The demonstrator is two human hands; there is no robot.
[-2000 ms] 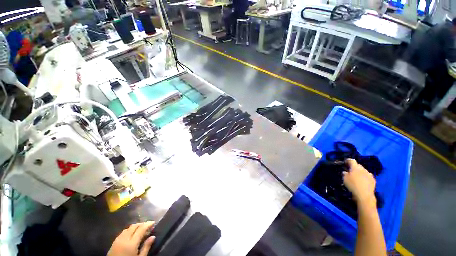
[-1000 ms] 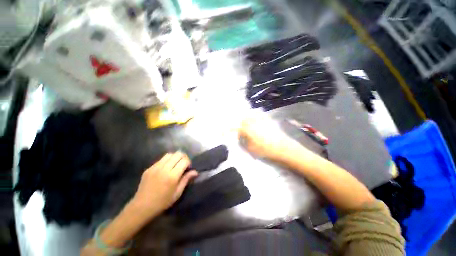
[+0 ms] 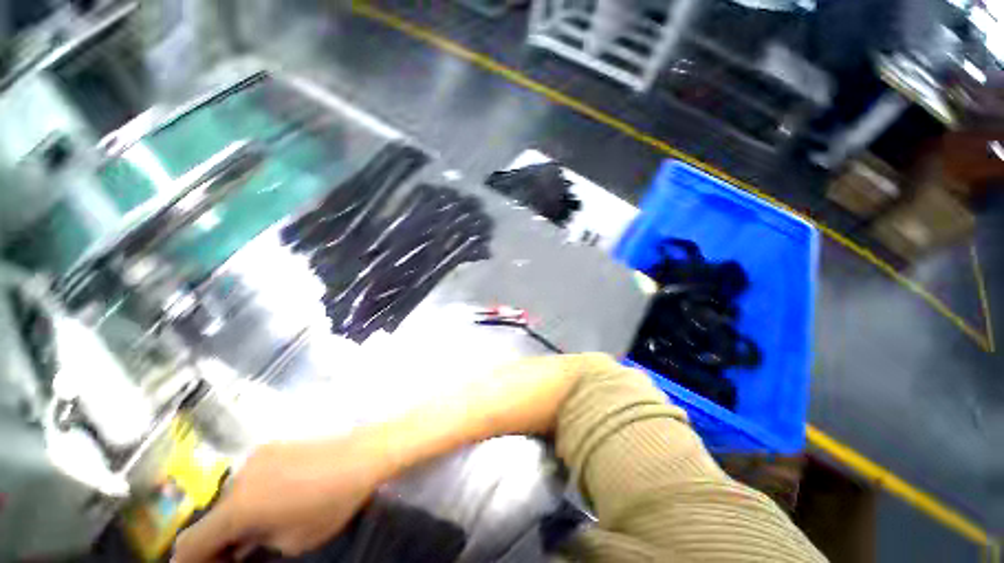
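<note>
My right hand point(image 3: 281, 500) reaches across the table to the lower left, beside the yellow plate point(image 3: 187, 478). It is blurred and its fingertips are partly cut off, so its grip cannot be told. Plain black strips point(image 3: 413, 536) lie under and beside my right wrist at the bottom edge. My left hand is not in view. A fanned pile of black strips with pale lines point(image 3: 396, 247) lies on the table point(image 3: 550, 280). Snips with red handles point(image 3: 501, 316) lie to the right of that pile.
A blue crate point(image 3: 787, 330) with tangled black parts point(image 3: 705, 319) stands at the table's right. More black pieces point(image 3: 539, 189) lie on a white surface behind. The teal bed cover point(image 3: 237, 165) is at the back left. A person point(image 3: 859, 50) is at the upper right.
The view has swung to the right, and the machine head has mostly left it. My right hand has moved left to the yellow plate. My left hand has gone out of view.
</note>
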